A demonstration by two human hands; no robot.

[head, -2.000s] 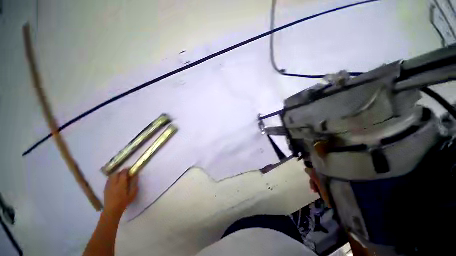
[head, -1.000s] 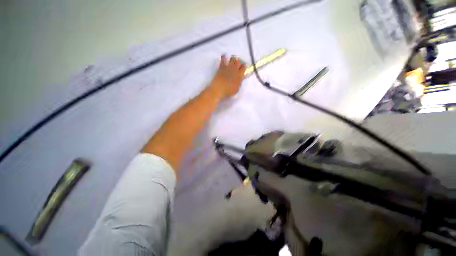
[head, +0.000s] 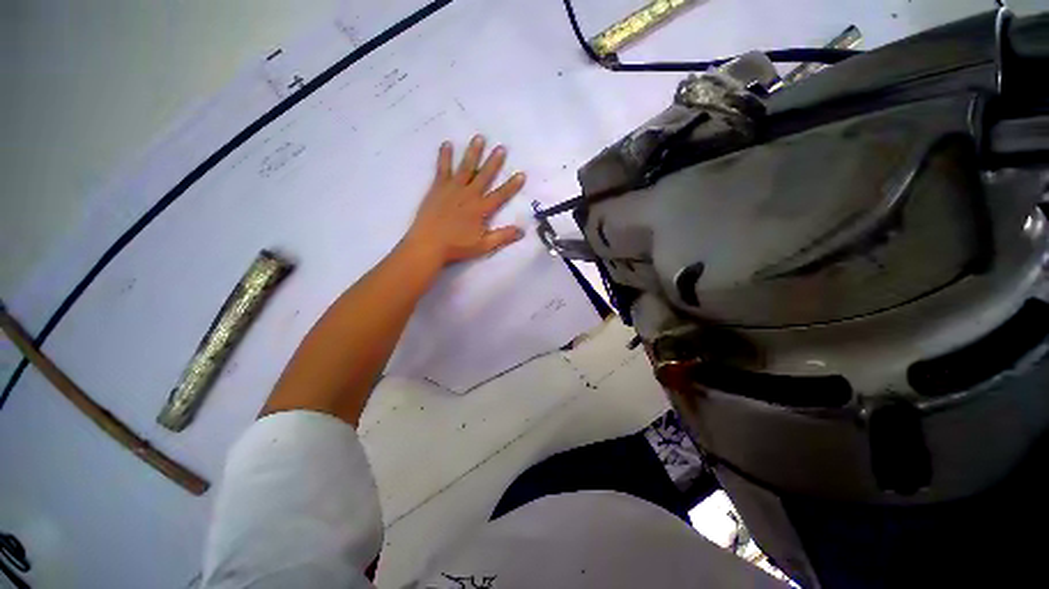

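My left hand lies flat with fingers spread on the white paper marker, holding nothing. Just right of it is the small metal knife guard of the straight knife cutting machine, whose big grey motor body fills the right side. A gold pattern weight lies left of my forearm. A second gold weight lies at the top, beside the power cable. Another weight is partly hidden behind the machine. My right hand cannot be seen; the machine covers that area.
A thin brown wooden strip lies at the left. A long black line crosses the upper left. A white-topped piece with a curved dark edge lies near my body. Dark and white scraps show below the table edge.
My left hand was first at two gold weights, then reached beside one at the top. It now lies flat near the knife guard. Two weights now lie further right; one remains at the left.
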